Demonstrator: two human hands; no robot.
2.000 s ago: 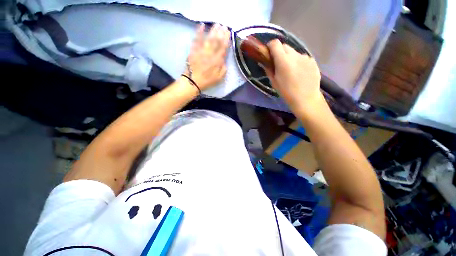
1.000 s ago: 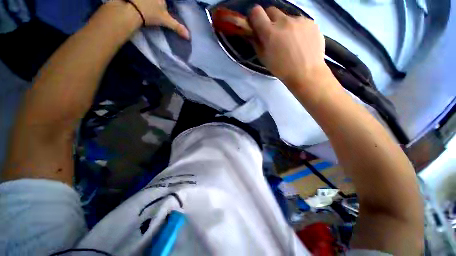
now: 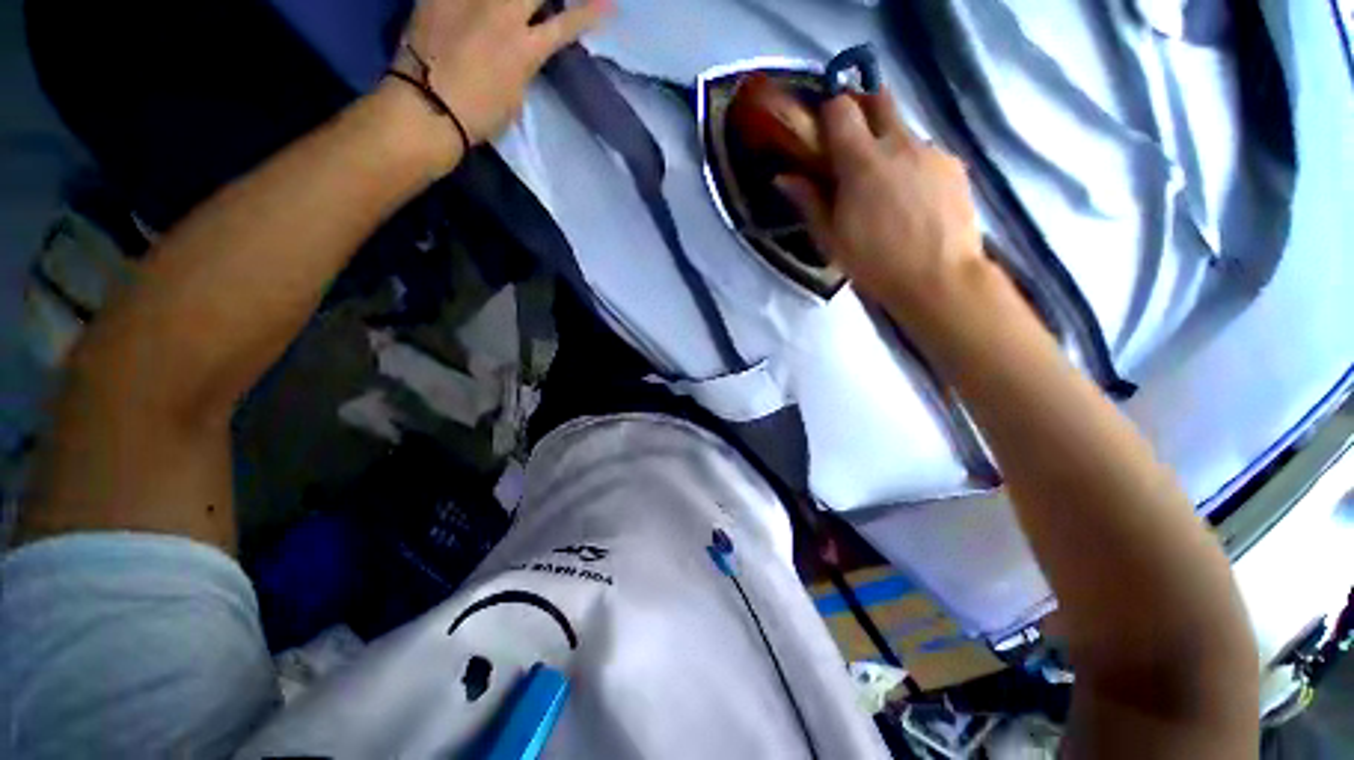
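The unfinished garment [image 3: 876,386] lies spread on the pressing table, its pale inside up, with narrow dark seam strips [image 3: 686,275] across it. The steam iron [image 3: 757,186] rests flat on the pale cloth, its pointed metal soleplate rimmed in white. My right hand [image 3: 891,193] is closed around its reddish-brown handle. My left hand [image 3: 483,60] is at the top left on the garment's edge, its fingers at a dark strip; the picture's top edge cuts part of it off. Whether it pinches the cloth is unclear.
The lavender-blue table cover [image 3: 1262,371] shows at the right. Cloth scraps [image 3: 431,379] lie below at the left. A cardboard box with blue tape [image 3: 906,631] is below the table's near edge. Dark garment folds hang near my waist.
Since two seconds ago, the garment has turned and shifted in view, showing more seam strips. My left hand has moved away from the iron to the upper left. My right hand keeps hold of the iron.
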